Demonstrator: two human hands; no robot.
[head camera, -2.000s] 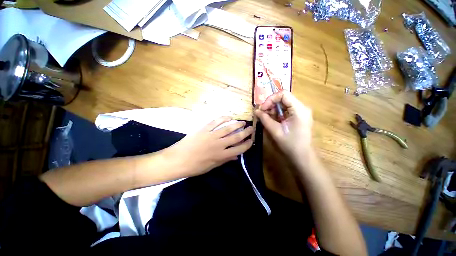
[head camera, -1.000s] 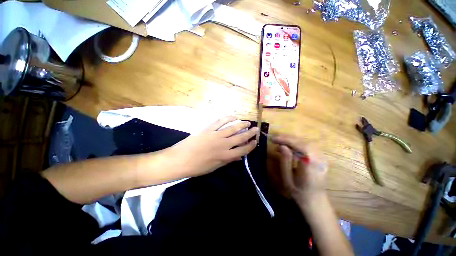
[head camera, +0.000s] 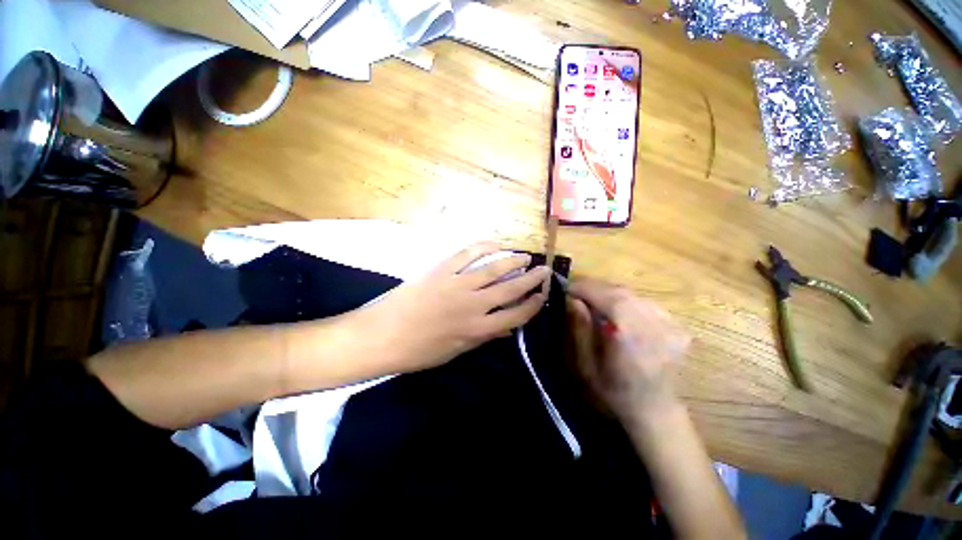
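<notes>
The black-and-white garment (head camera: 422, 422) lies over my lap and the table edge. My left hand (head camera: 459, 308) lies over it, fingers pressing the black band (head camera: 559, 306) near its top end. A narrow tan strip (head camera: 552, 237) stands out past the band's end beside my fingertips; its lower part is hidden. A white cord (head camera: 547, 394) hangs below my fingers. My right hand (head camera: 633, 343) holds a slim marking pen (head camera: 593, 306) with a red section, mostly hidden by the fingers. Its tip is at the band's right edge, close to my left fingertips.
A lit smartphone (head camera: 596, 137) lies just beyond the band. Pliers (head camera: 786, 301) and bags of silver bits (head camera: 796, 132) are on the right. A glass pot (head camera: 84, 137), a white ring (head camera: 245, 95) and paper sheets (head camera: 348, 32) are at the left and back.
My right hand has moved from the phone's lower end down to the band's right edge, the pen still in it. My left hand stays on the band. The view has shifted slightly.
</notes>
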